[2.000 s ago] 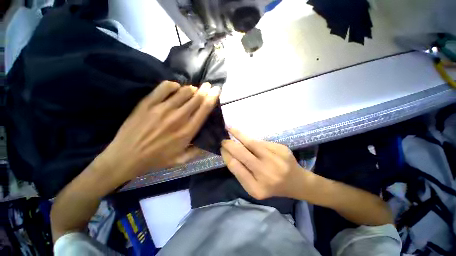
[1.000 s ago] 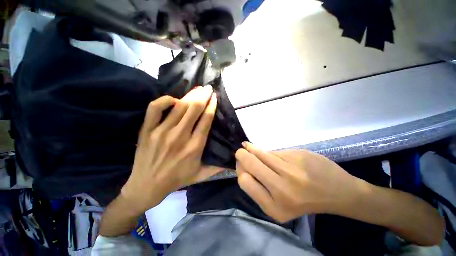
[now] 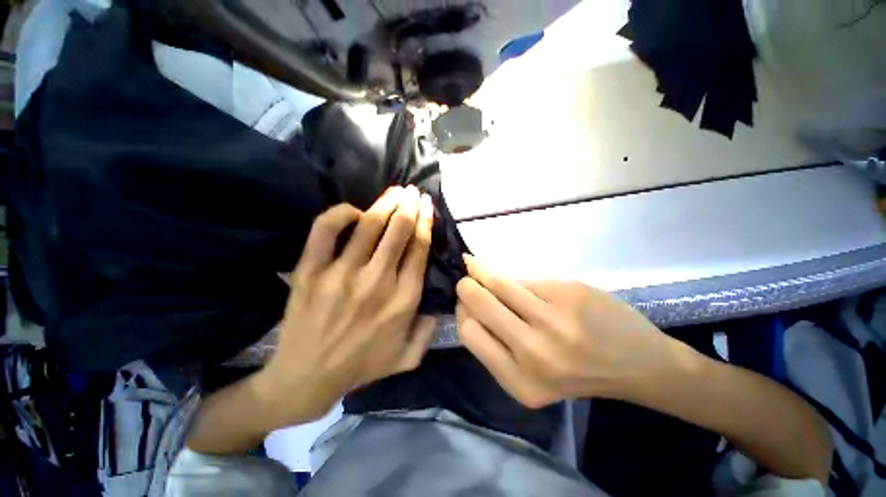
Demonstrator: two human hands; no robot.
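A black garment (image 3: 165, 214) lies in a large heap at the left, and its narrow end runs up under the lit needle area of the sewing machine (image 3: 389, 58). My left hand (image 3: 359, 291) lies on the cloth just below the needle area, fingertips pressing it down. My right hand (image 3: 554, 335) pinches the cloth's right edge between thumb and fingers near the table's front edge. The presser foot and needle are too bright and blurred to make out.
Black tabs (image 3: 695, 58) lie fanned on the machine bed at the upper right. A ruler strip (image 3: 719, 296) runs along the table's front edge. Grey-white and black garments (image 3: 835, 379) lie below at the right, more (image 3: 141, 427) at the lower left.
Since two seconds ago the view has shifted. My left hand stays flat on the cloth with its fingers pointing more upward. My right hand keeps its pinch on the edge.
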